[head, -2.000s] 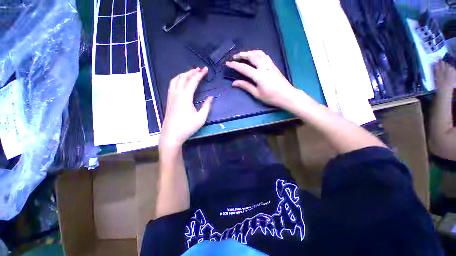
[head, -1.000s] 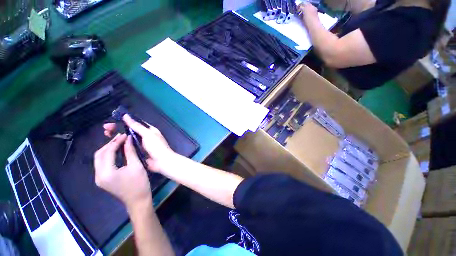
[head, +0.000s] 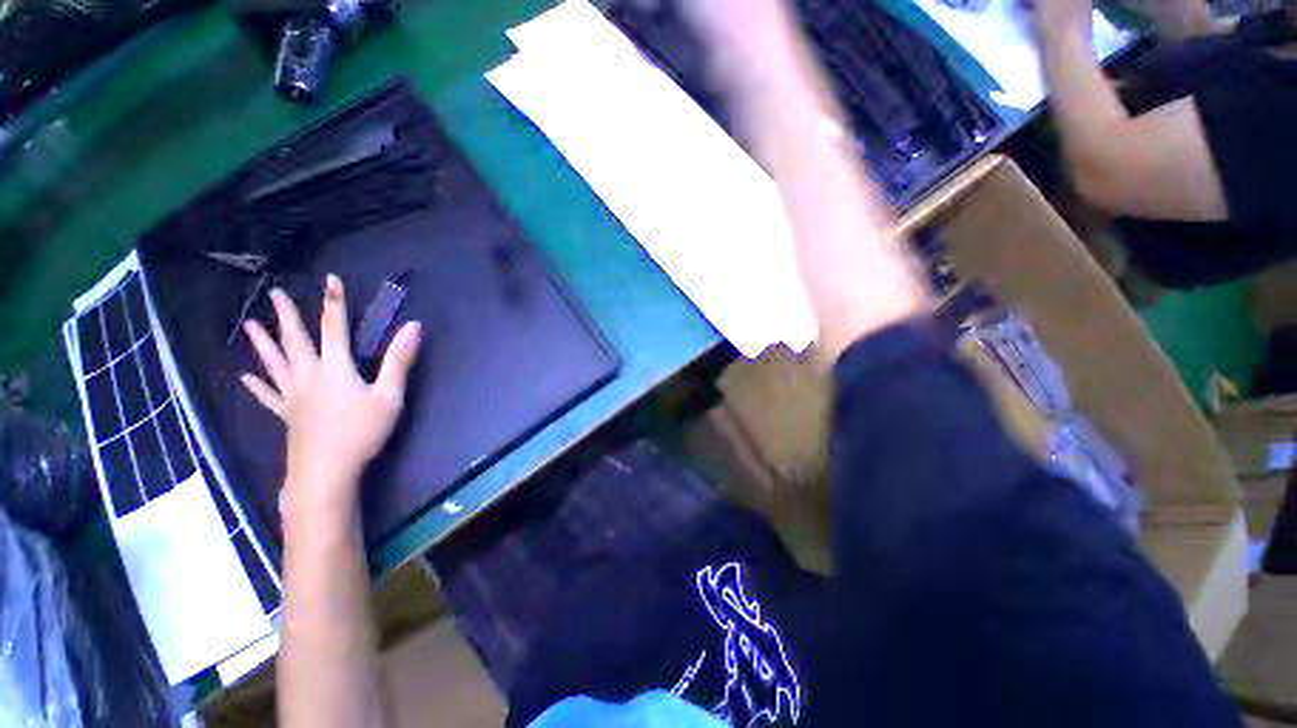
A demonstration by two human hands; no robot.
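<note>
The black work tray [head: 484, 384] lies in front of me. My left hand [head: 330, 381] is over its left part with fingers spread, holding nothing. A small black block [head: 381, 316] lies just beyond my thumb and index finger. A thin V-shaped tool [head: 239, 262] lies beyond my fingertips. Black strips [head: 349, 185] are heaped at the tray's far side. My right arm reaches away over the white sheets toward the second dark tray [head: 932, 192]. My right hand [head: 733, 12] is blurred at the top edge and partly cut off, so its grip cannot be seen.
White sheets [head: 654, 185] lie between the trays. A grid sheet [head: 135, 384] lies left of the work tray. An open carton [head: 1138, 398] with wrapped parts stands below the bench at right. A person [head: 1166, 171] works at upper right. Crumpled plastic [head: 43, 626] is at lower left.
My hands were together over the work tray and have parted. My left hand has opened, and my right arm has stretched away toward the second tray. The small block now lies on the work tray.
</note>
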